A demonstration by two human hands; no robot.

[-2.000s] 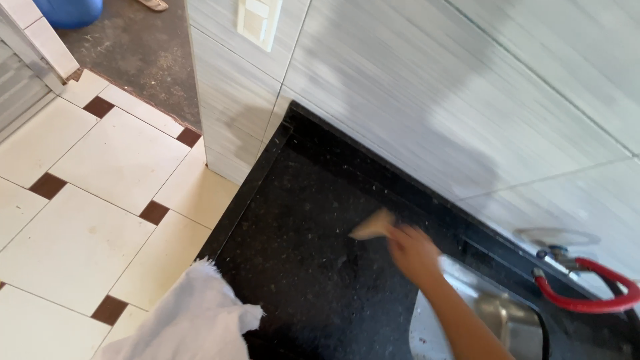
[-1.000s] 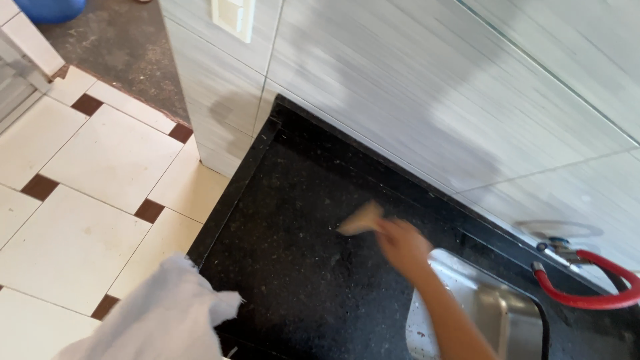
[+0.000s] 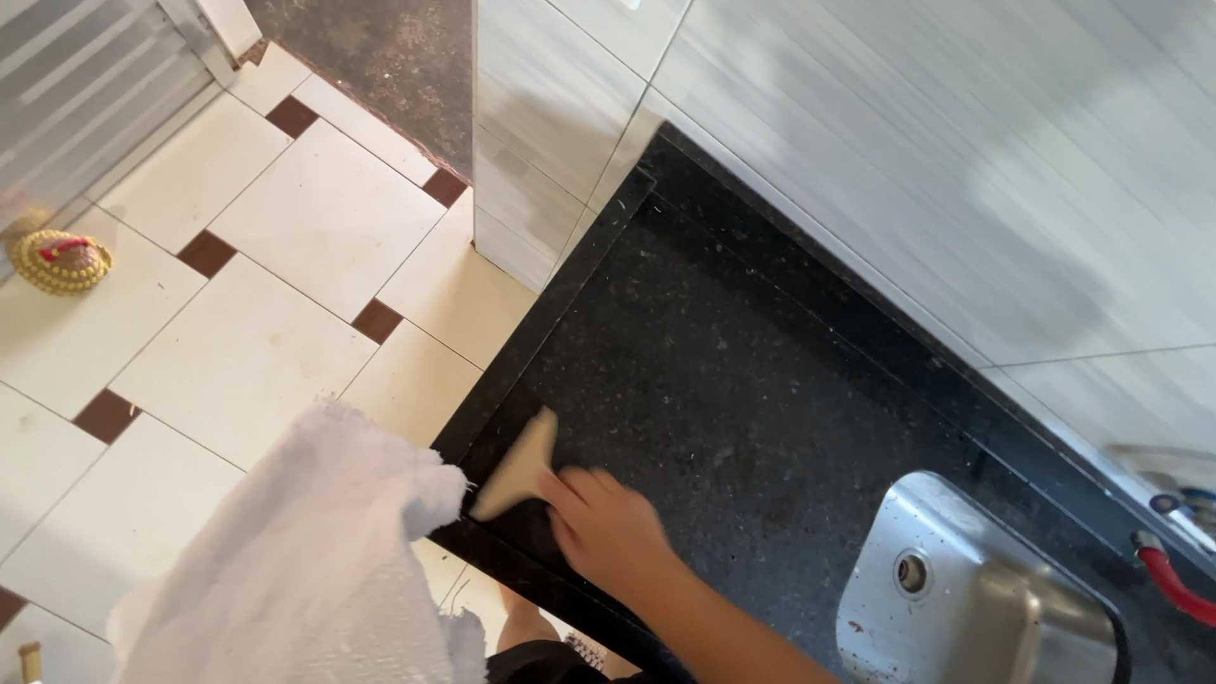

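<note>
My right hand (image 3: 613, 532) grips a beige scraper-like tool (image 3: 518, 467) with a wide flat blade. The blade rests on or just over the black speckled stone countertop (image 3: 703, 380), at its left end near the raised rim. A white, frayed cloth (image 3: 313, 560) hangs at the lower left, its edge reaching the counter's rim. My left hand is not visible; whether it is under the cloth cannot be told.
A stainless steel sink (image 3: 936, 627) with specks in it is set into the counter at the right, near a red hose (image 3: 1173, 584). Grey tiled wall (image 3: 855, 152) runs behind. A yellow woven object (image 3: 62, 261) lies on the tiled floor (image 3: 256, 342).
My right hand has moved with the tool from the middle of the counter to its left end, near the front rim. The view has shifted.
</note>
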